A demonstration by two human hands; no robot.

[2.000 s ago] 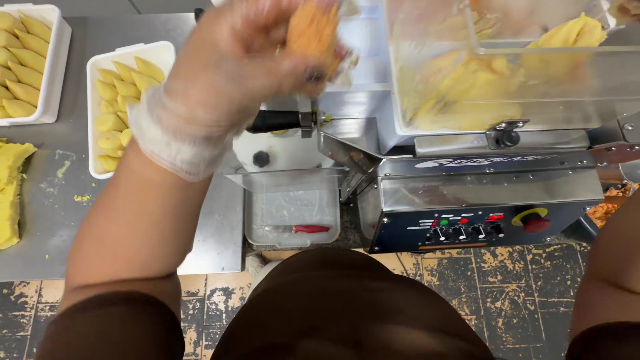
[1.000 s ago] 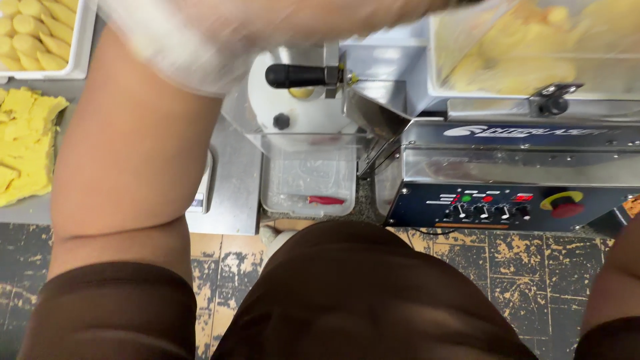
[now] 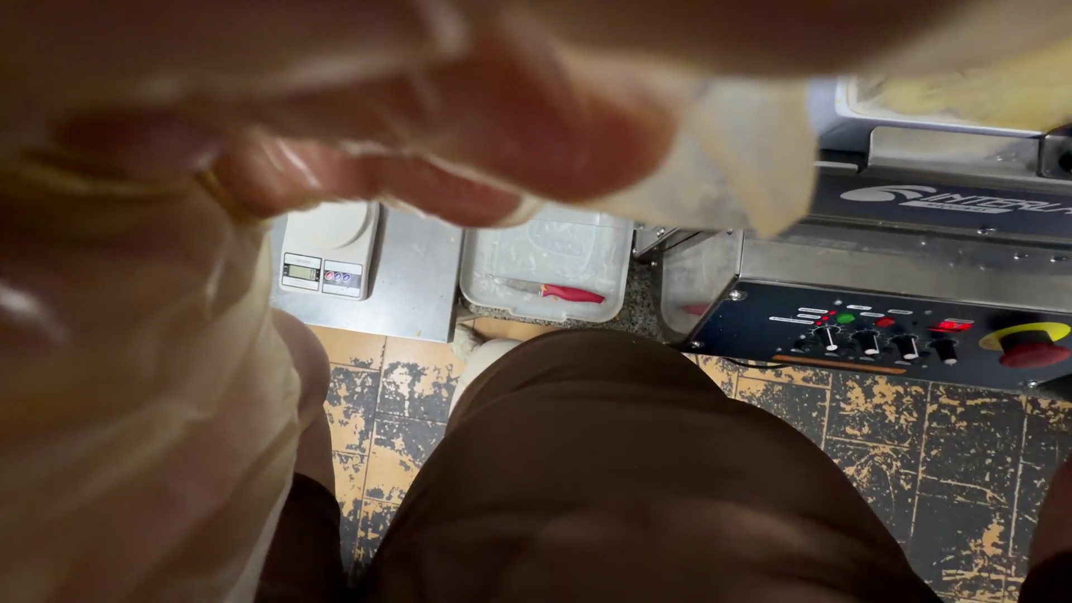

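Observation:
My left hand (image 3: 402, 126), in a thin translucent glove, fills the upper left of the head view, very close to the camera and blurred. Its fingers are bent and point right; whether they hold anything cannot be told. Behind it stands a machine with a dark control panel (image 3: 879, 327), knobs and a red stop button (image 3: 1034, 344). A small knife with a red handle (image 3: 573, 293) lies in a clear plastic tray (image 3: 548, 251). My right hand is out of view; only a bit of that arm shows at the right edge.
A white kitchen scale (image 3: 328, 247) stands on the steel table (image 3: 410, 276) left of the tray. At the upper right, yellow dough (image 3: 971, 88) shows in the machine's clear-walled hopper. Worn floor tiles (image 3: 938, 469) lie below.
My left hand has come up close to the camera and now covers much of the view. The orange lump seen at its fingers two seconds ago is not visible now. The scale has come into sight.

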